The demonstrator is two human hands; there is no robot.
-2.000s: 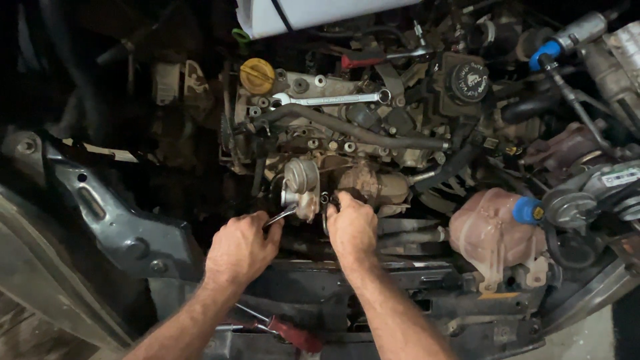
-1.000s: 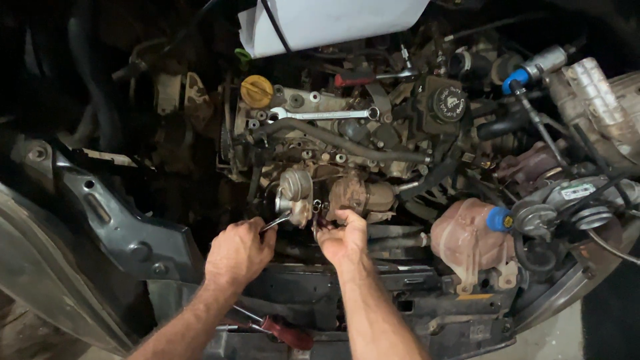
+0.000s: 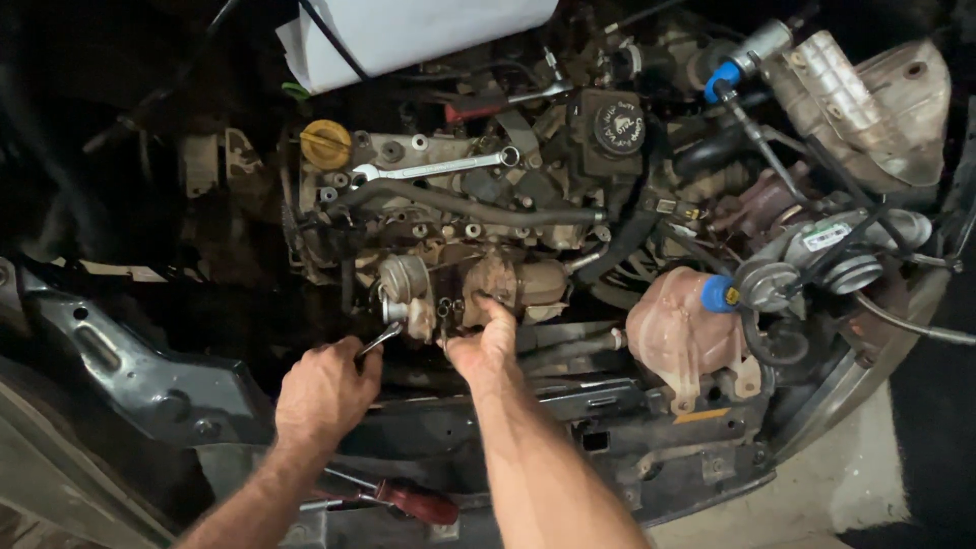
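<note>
My left hand (image 3: 326, 389) is closed on a metal wrench (image 3: 379, 340), whose visible end lies against the lower part of a turbocharger (image 3: 406, 280) at the front of the engine. Just right of it, my right hand (image 3: 482, 335) touches the turbo's rusty housing (image 3: 489, 278) with a raised finger. Its other fingers are partly hidden low beside a small ringed metal piece (image 3: 444, 309); whether they grip it I cannot tell. Above both hands, a combination wrench (image 3: 438, 165) rests on the engine top, right of the yellow oil filler cap (image 3: 325, 144).
A red-handled screwdriver (image 3: 419, 501) lies on the front crossmember below my hands. Another red-handled tool (image 3: 476, 108) lies behind the engine, near a white sheet (image 3: 427, 34). A pinkish coolant tank (image 3: 679, 324) with a blue cap stands right, beside a second turbocharger (image 3: 820, 252).
My right hand has shifted its fingers: it was closed at the housing's edge, and now a finger is raised against the housing. My left hand keeps its hold on the wrench.
</note>
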